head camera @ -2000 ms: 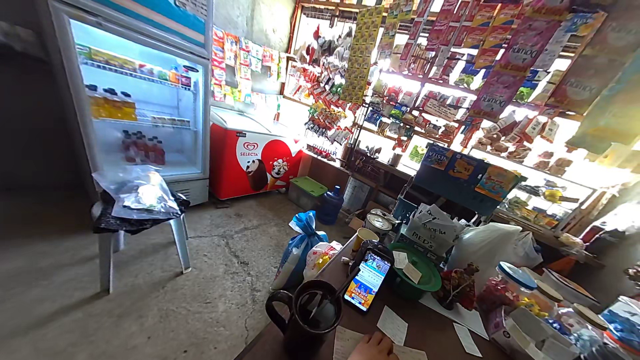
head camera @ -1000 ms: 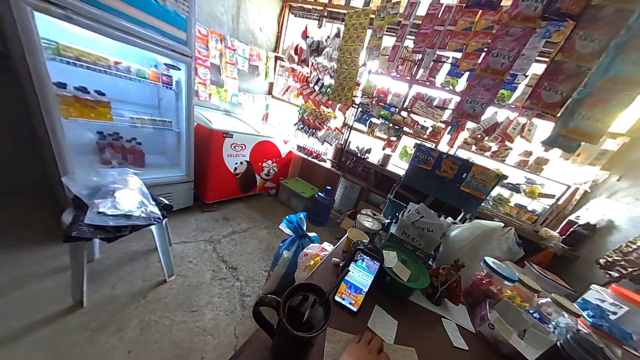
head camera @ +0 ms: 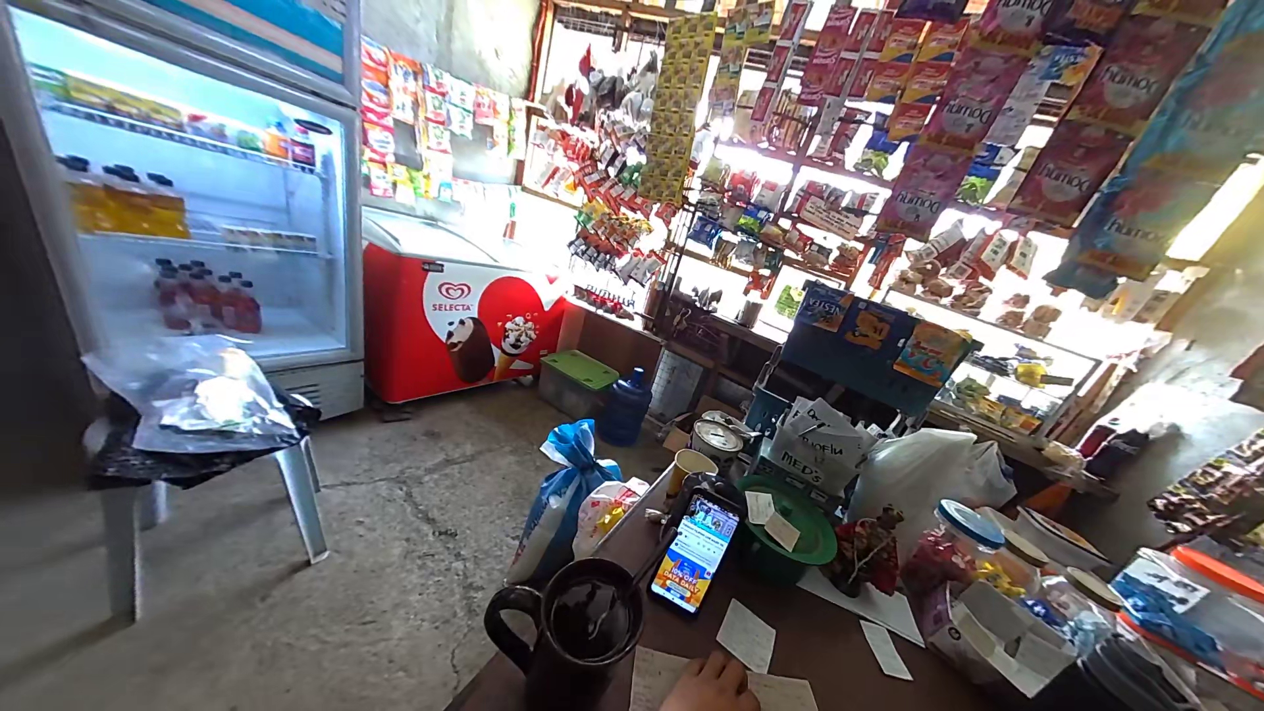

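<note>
One bare hand, which looks like my right hand (head camera: 709, 683), rests at the bottom edge on a sheet of paper (head camera: 652, 676) on the brown table. Its fingers are curled, and whether something is under them cannot be told. Left of it stands a dark mug (head camera: 592, 612) with dark liquid and a spoon handle. Beyond the hand lies a lit smartphone (head camera: 695, 553), leaning toward the back. Small written paper slips (head camera: 748, 635) lie between the hand and a green plastic basin (head camera: 790, 533). My left hand is out of view.
Lidded plastic jars (head camera: 953, 543) and an open carton (head camera: 997, 632) crowd the table's right. Knotted plastic bags (head camera: 568, 494) stand beyond the mug. On the floor are a plastic stool (head camera: 301, 499) bearing bags, a red chest freezer (head camera: 464, 326), a glass-door fridge (head camera: 207, 197) and a blue water jug (head camera: 624, 410).
</note>
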